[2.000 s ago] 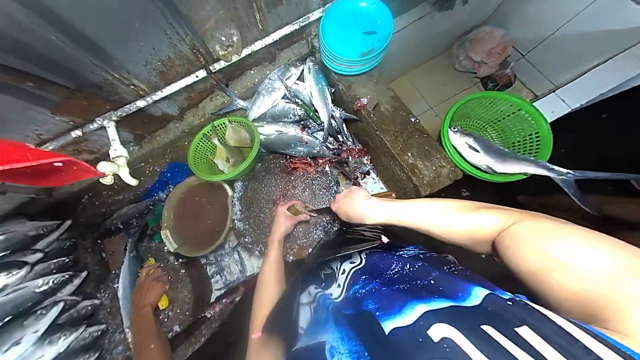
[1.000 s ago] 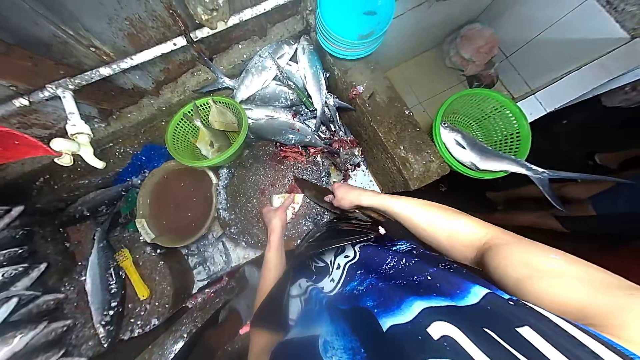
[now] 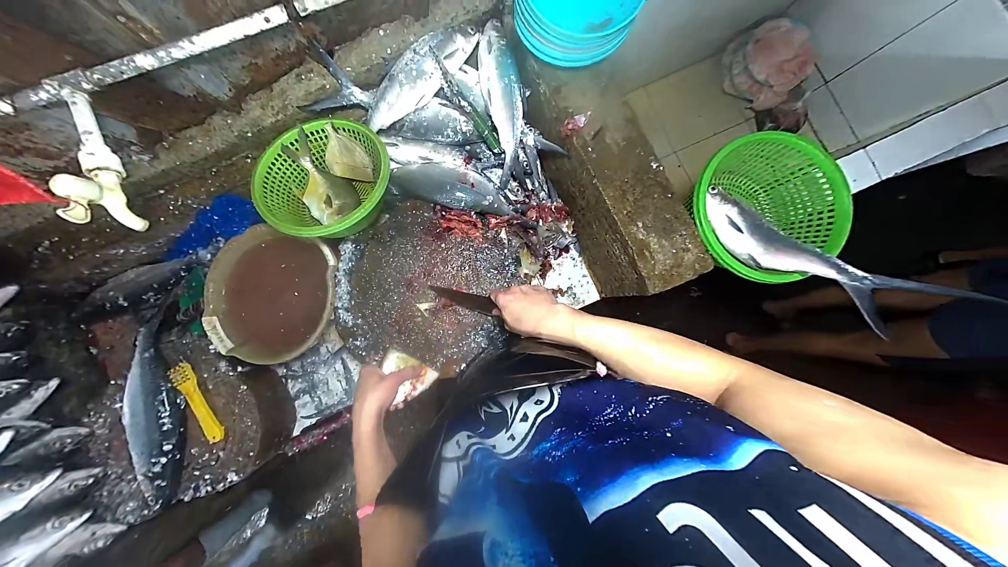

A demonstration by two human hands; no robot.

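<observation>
My left hand (image 3: 379, 391) holds a small pale piece of fish (image 3: 409, 376) at the near edge of the round chopping block (image 3: 394, 268). My right hand (image 3: 529, 309) grips the handle of a knife (image 3: 463, 300), its dark blade pointing left, over the block. A small scrap lies beside the blade tip. Fish guts (image 3: 465, 222) lie at the block's far right, against a pile of silvery whole fish (image 3: 441, 118). Left of them, a green plastic basket (image 3: 372, 206) holds two yellowish fish (image 3: 329, 195).
A basin of murky water (image 3: 276, 295) stands left of the block. Further left are a yellow scaler brush (image 3: 197, 402), a whole fish (image 3: 150, 409) and a tap (image 3: 98, 185). At right, a silvery fish (image 3: 756, 232) hangs over a green basket (image 3: 841, 205). A person's legs (image 3: 850, 342) show beyond.
My left hand has moved back toward my body with the fish piece, away from the knife. The other person's hand by the yellow brush, seen two seconds ago, is gone from view.
</observation>
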